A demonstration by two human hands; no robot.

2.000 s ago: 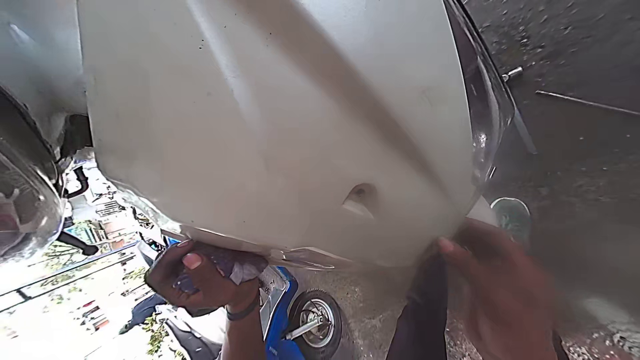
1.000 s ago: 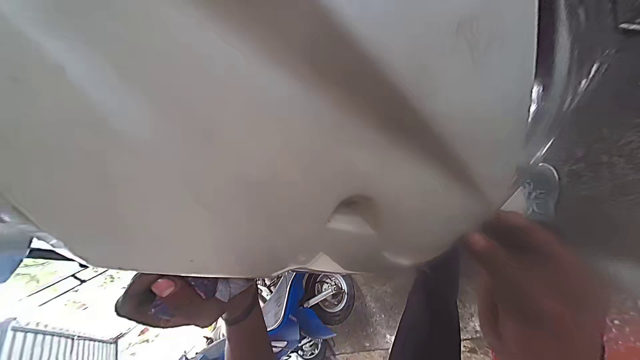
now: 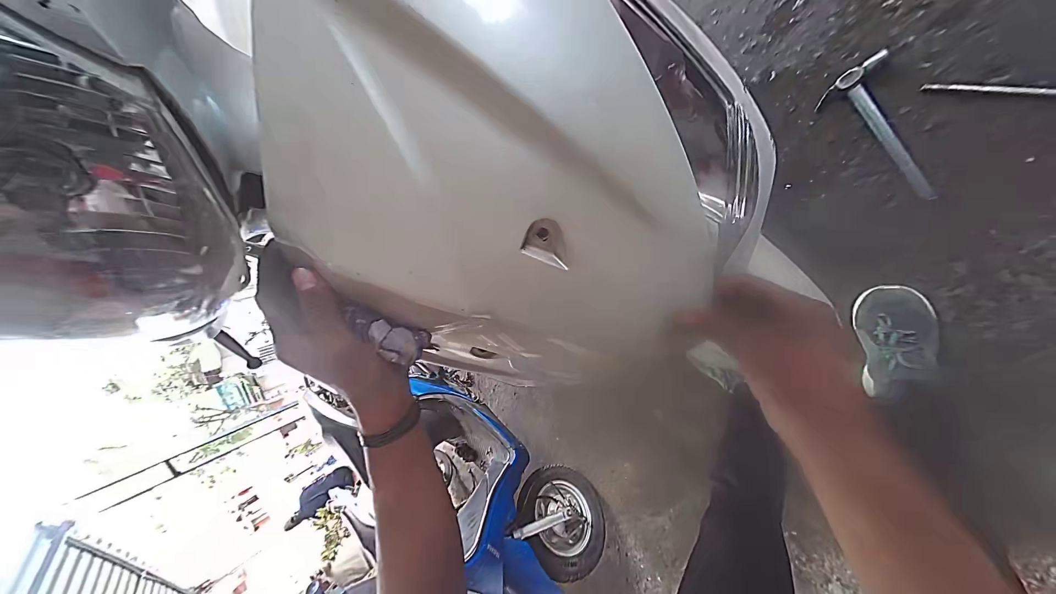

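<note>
A large pale, glossy vehicle body panel (image 3: 462, 165) fills the middle, with a small recess and hole (image 3: 543, 238) near its lower edge. My left hand (image 3: 330, 338) grips the panel's lower left edge, thumb on the face, with a crumpled cloth (image 3: 396, 340) between hand and panel. A dark band circles that wrist. At the lower right edge my right hand (image 3: 759, 330) is blurred, its fingertips touching or very near the panel; whether they grip it is unclear. A clear lens or trim (image 3: 734, 157) runs along the panel's right side.
A hammer (image 3: 891, 136) and a thin metal rod (image 3: 986, 88) lie on the rough ground at the upper right. Below them is a shoe (image 3: 896, 338). A blue scooter (image 3: 503, 495) with its wheel (image 3: 565, 520) stands below the panel. A large glossy headlamp (image 3: 99, 206) is at the left.
The view has shifted, bringing the whole hammer into sight. My left hand still holds the panel's lower edge, and my right hand stays by its lower right corner.
</note>
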